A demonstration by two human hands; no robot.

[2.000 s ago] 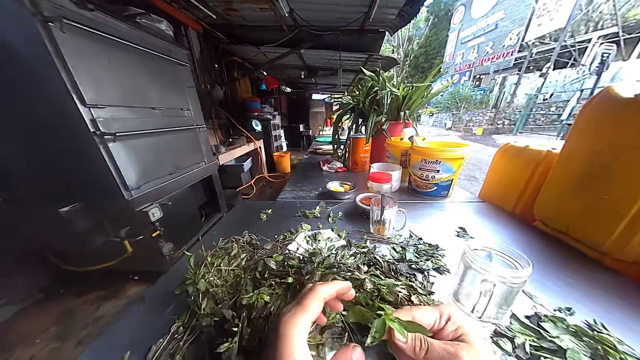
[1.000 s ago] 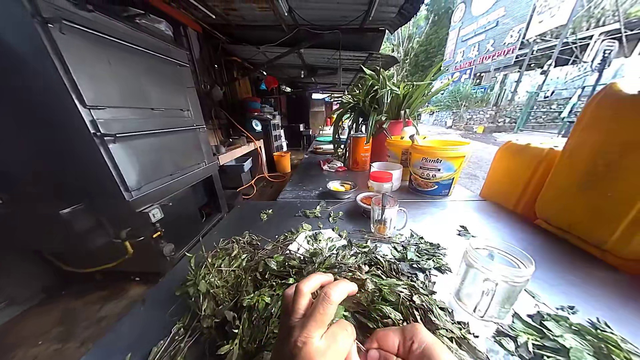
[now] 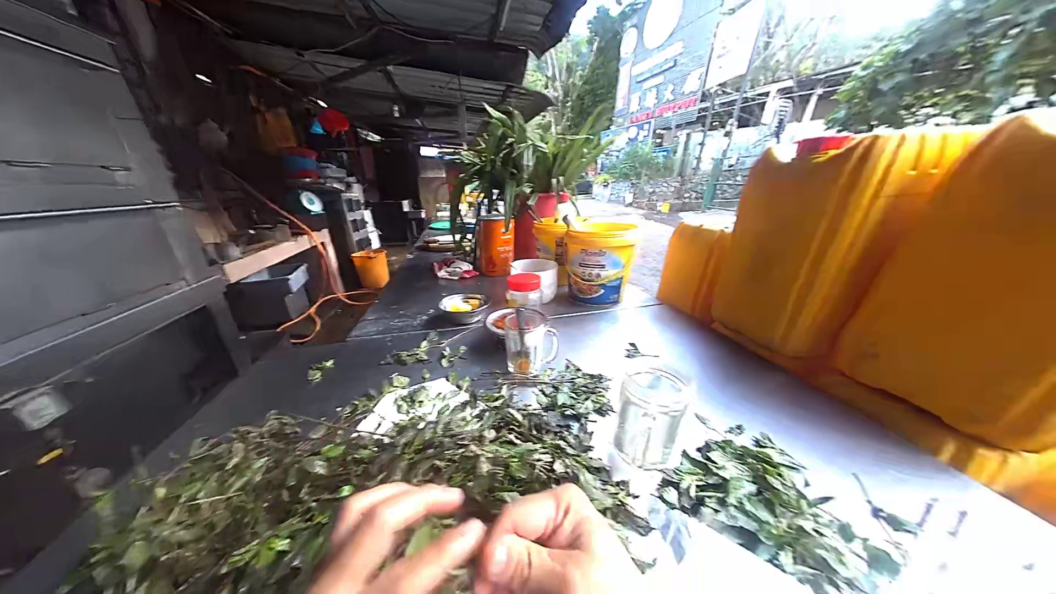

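A wide heap of leafy green herb sprigs (image 3: pixel 247 487) covers the near part of the table. Above its near edge, my left hand (image 3: pixel 404 536) is blurred, its fingers bent around a bit of green leaf. Touching or almost touching it, my right hand (image 3: pixel 549 540) has thumb and forefinger pinched; whether a stem is between them cannot be told. A glass jar (image 3: pixel 652 417) stands right of the heap, beside a smaller pile of green sprigs (image 3: pixel 763 503). Behind the heap is a glass mug (image 3: pixel 528 340) with a spoon and something orange at its bottom.
Farther back stand a red-lidded jar (image 3: pixel 524 291), a metal bowl (image 3: pixel 464 307), a white bowl (image 3: pixel 536 276), yellow buckets (image 3: pixel 602 264) and potted plants (image 3: pixel 520 157). Large yellow jerrycans (image 3: pixel 899 280) line the right edge. A grey metal cabinet (image 3: pixel 91 198) is at the left.
The green sprig seen in my hands two seconds ago no longer shows as a whole. The view has swung to the right.
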